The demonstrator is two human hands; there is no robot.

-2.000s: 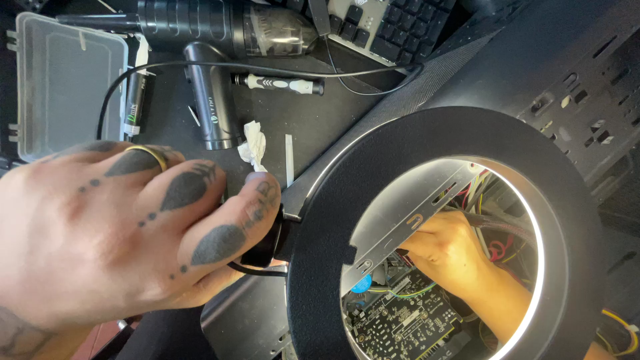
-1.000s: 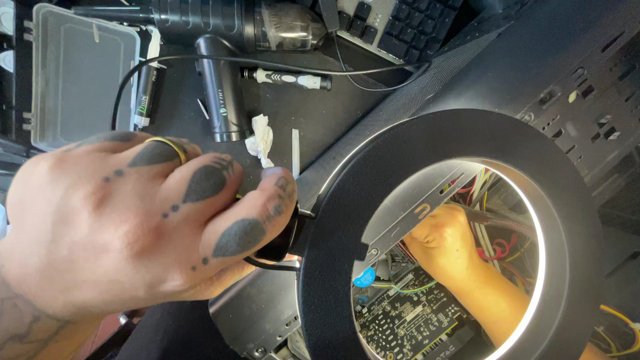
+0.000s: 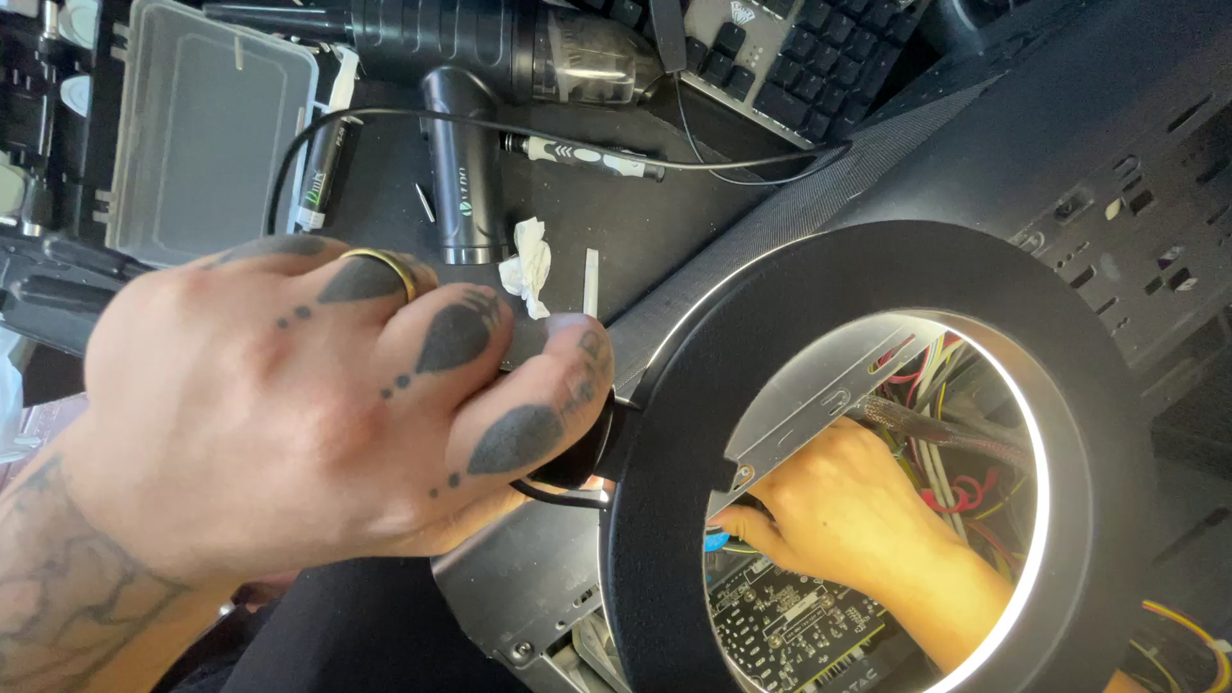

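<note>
My left hand (image 3: 318, 395), tattooed and with a gold ring, is closed around the black mount at the edge of a ring light (image 3: 664, 500). The light is lit on its inner rim. Through its opening my right hand (image 3: 847, 491) shows inside an open computer case (image 3: 539, 568). Its fingertips are hidden behind a metal rail (image 3: 818, 414), so its grip cannot be seen. The thumb lies by a small blue part (image 3: 716, 541), above a black circuit board (image 3: 799, 616). Colored cables (image 3: 953, 491) and a braided sleeve (image 3: 924, 423) run beside the hand.
Beyond the case lie a black handheld blower (image 3: 462, 183), a screwdriver-like handle (image 3: 587, 156), crumpled white tissue (image 3: 527, 269), a marker-like tube (image 3: 325, 173) and an open plastic box (image 3: 217, 135). A keyboard (image 3: 808, 67) is at the top. A black cable (image 3: 385, 114) crosses the table.
Inside the case, my right hand has shifted toward the blue part, and its thumb now partly covers it. My left hand keeps its hold on the ring light.
</note>
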